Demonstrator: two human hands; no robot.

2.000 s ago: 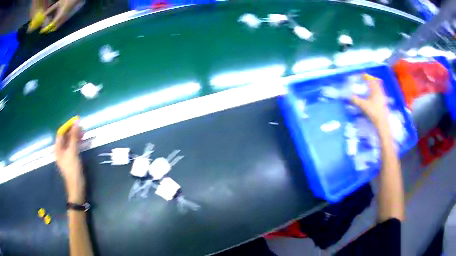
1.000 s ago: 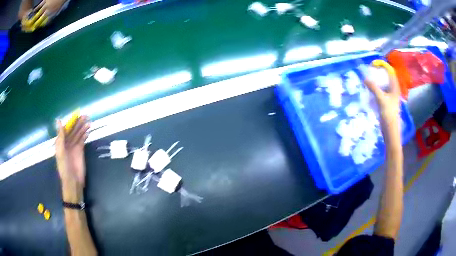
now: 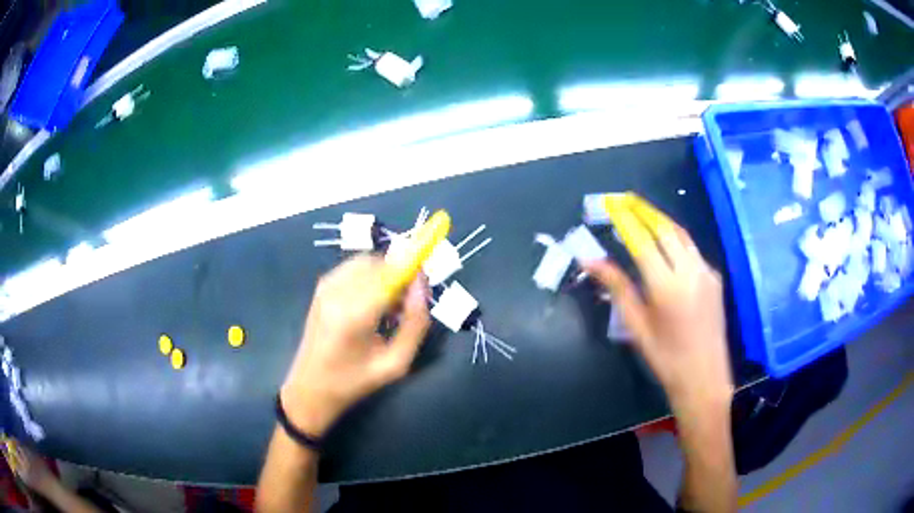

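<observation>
Several white wired units lie clustered on the dark bench, thin pale wires sticking out. My left hand, with a yellow finger cot, is over the cluster; its fingers hide part of it, so a grip cannot be made out. My right hand, with yellow cots, is low over the bench between the cluster and the blue bin. Its thumb and fingers are apart. Several loose white housings lie around and partly under its fingers, slightly blurred; one touches the yellow fingertips.
The blue bin holding white housings stands at right. Beyond the pale rail, the green conveyor carries spaced units. Three yellow discs lie at left. Another person's hand shows at the lower left edge. Another blue container is upper left.
My right hand has left the bin and come to the bench, where loose housings now lie. My left hand has moved from the rail to the unit cluster. The view has shifted left.
</observation>
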